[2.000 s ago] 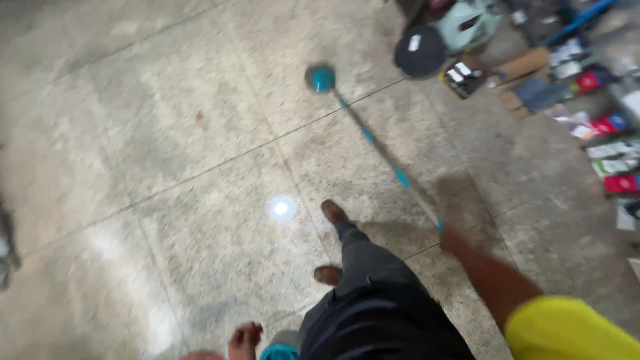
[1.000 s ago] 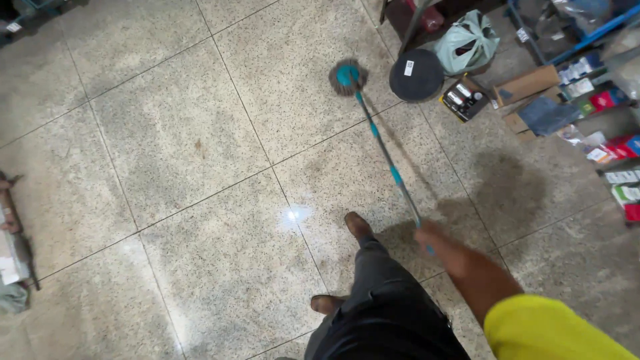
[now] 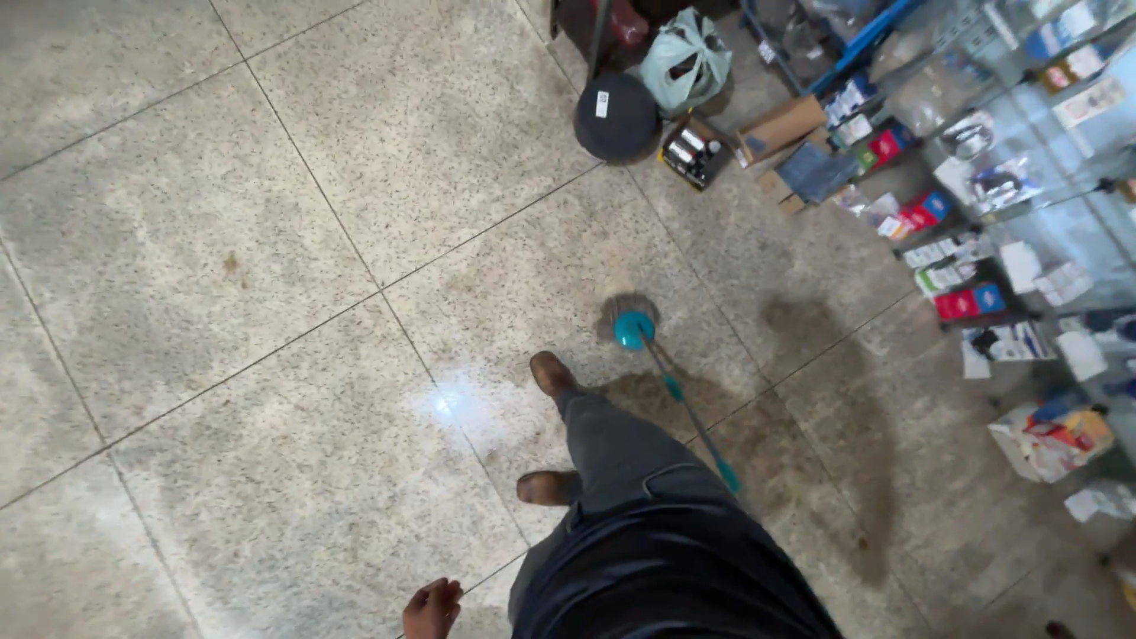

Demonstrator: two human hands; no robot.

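Note:
My left hand (image 3: 432,608) is at the bottom edge, left of my dark shirt, its fingers loosely bent and nothing seen in them. A long-handled mop or brush has a round teal head (image 3: 634,328) with grey fibres, resting on the floor just right of my front shoe. Its thin handle (image 3: 692,415), with teal joints, slants down to the right and passes out of sight behind my body. My right hand is not visible, so its hold on the handle is hidden.
A round black object (image 3: 617,118), a tied plastic bag (image 3: 687,64) and an open box (image 3: 697,153) stand on the tiled floor (image 3: 266,382) at the top. Cardboard pieces (image 3: 781,129) lie beside them. Glass shelves (image 3: 1034,173) with packaged goods line the right side.
The teal head has come back from beside the round black object to near my shoes. My right hand, earlier seen on the handle, has left view. My left hand shows at the bottom edge.

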